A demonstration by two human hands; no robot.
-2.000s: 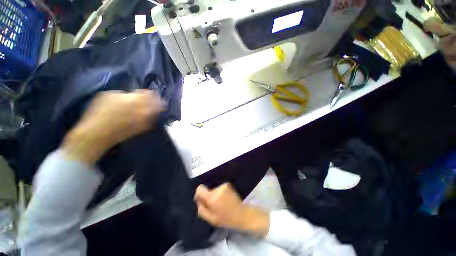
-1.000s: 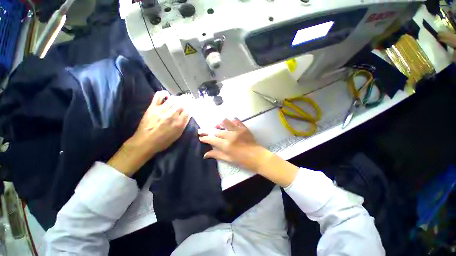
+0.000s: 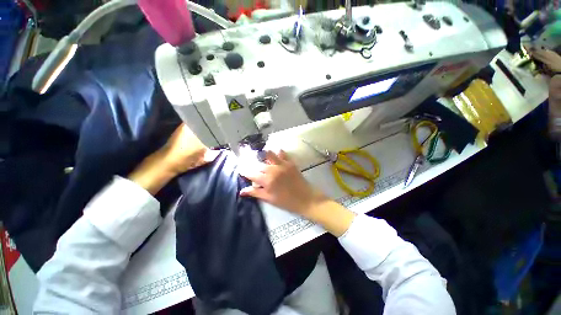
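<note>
A dark navy garment (image 3: 224, 237) lies under the needle area of the white sewing machine (image 3: 246, 80). Its larger part is heaped left of the machine, and a narrower part hangs over the table's front edge. My left hand (image 3: 184, 151) lies on the cloth just left of the needle, its fingertips partly hidden by the machine head. My right hand (image 3: 280, 181) is on the cloth edge just right of and in front of the presser foot (image 3: 252, 144), fingers bent onto it. Bright lamp glare washes out the cloth at the needle.
Yellow-handled snips (image 3: 354, 171) lie right of the needle. Scissors with yellow and green handles (image 3: 424, 147) lie farther right, near a gold bundle (image 3: 483, 107). A pink cone (image 3: 166, 18) and a work lamp (image 3: 55, 67) stand behind. Another person's hand (image 3: 544, 58) shows at far right.
Two seconds ago both hands were off the needle, moving the cloth; now both are beside it. Since one second ago the view has shifted, showing more of the machine's top, and smoother cloth faces up in front.
</note>
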